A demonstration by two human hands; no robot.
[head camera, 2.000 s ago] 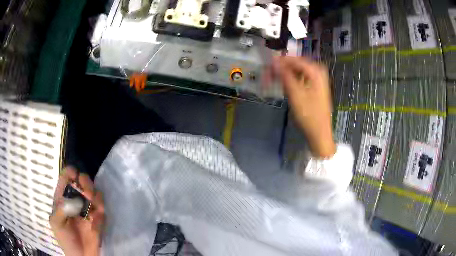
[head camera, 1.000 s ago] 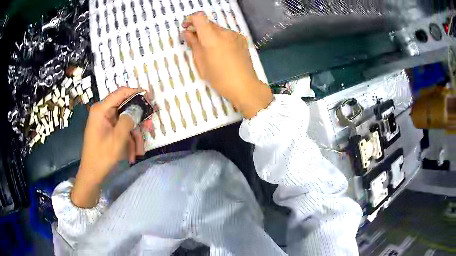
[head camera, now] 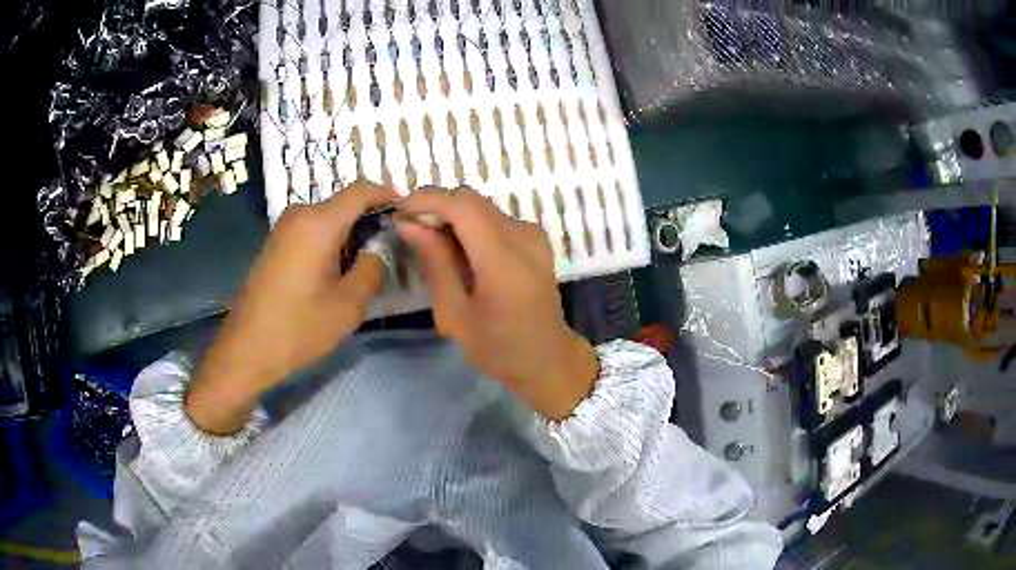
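Observation:
My left hand (head camera: 306, 295) is shut on a small dark watch housing (head camera: 371, 228), near the front edge of the white parts tray (head camera: 611, 262). A whitish cover shows on a left fingertip. My right hand (head camera: 490, 273) is against the left one, its thumb and fingertips pinched together at the housing. Whether a small part is between the right fingertips cannot be told. The fingers hide most of the housing. Rows of narrow grey and brown strips (head camera: 481, 145) lie on the tray.
Loose cream blocks (head camera: 156, 206) lie left of the tray, with a tangled black and silver heap (head camera: 167, 67) behind. The press fixture (head camera: 724, 323) stands right, with nests (head camera: 836, 376) and a clear ring (head camera: 800, 286). An orange-brown container (head camera: 936, 306) is beyond it.
The view first swung from the fixture to the white tray. My right hand has since come from above the tray strips to the housing in my left hand.

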